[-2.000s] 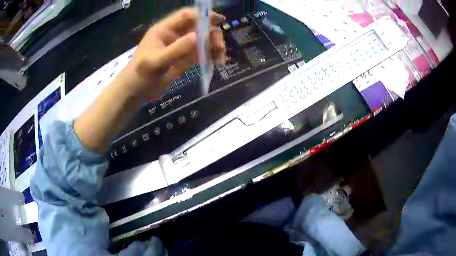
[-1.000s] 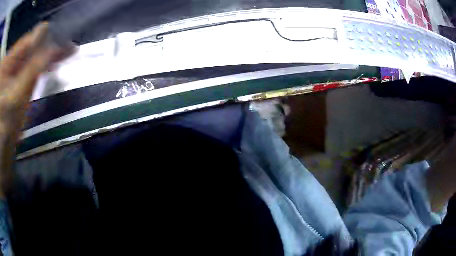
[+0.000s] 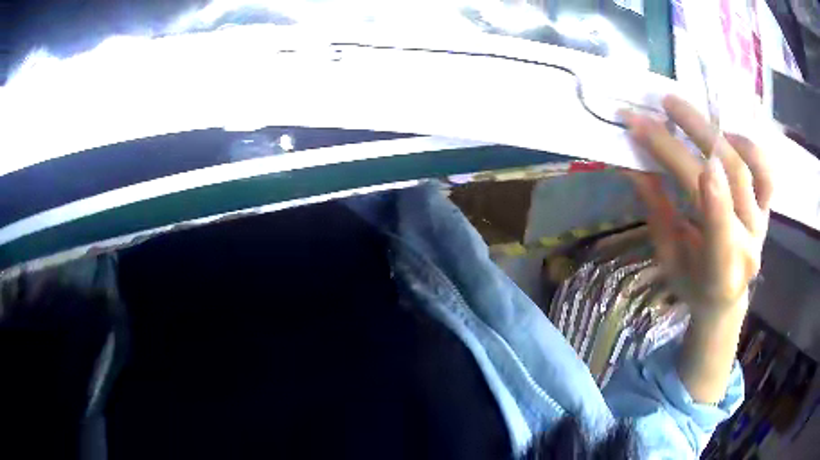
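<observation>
The long white strip panel (image 3: pixel 432 99) lies across the bench and is strongly overexposed. A thin black wire (image 3: pixel 503 59) runs along it and bends down near its right part. My right hand (image 3: pixel 706 216) is at the right part of the panel, beside the wire's end, with its fingers partly spread and blurred. The fingertips overlap the panel. A thin pale line shows by the fingers; I cannot tell if they hold it or grip the panel. My left hand is not in view.
The dark green bench surface (image 3: pixel 297 183) shows in front of the panel, with a worn taped edge. Pink and purple printed sheets (image 3: pixel 739 45) lie at the upper right. Below are a brown box (image 3: pixel 499 208), yellow-and-dark floor tape and a bundle of stacked strips (image 3: pixel 593 301).
My right hand has risen from the lower right onto the panel's right part. My left hand, raised at the left before, has left the picture. The view has shifted and brightened.
</observation>
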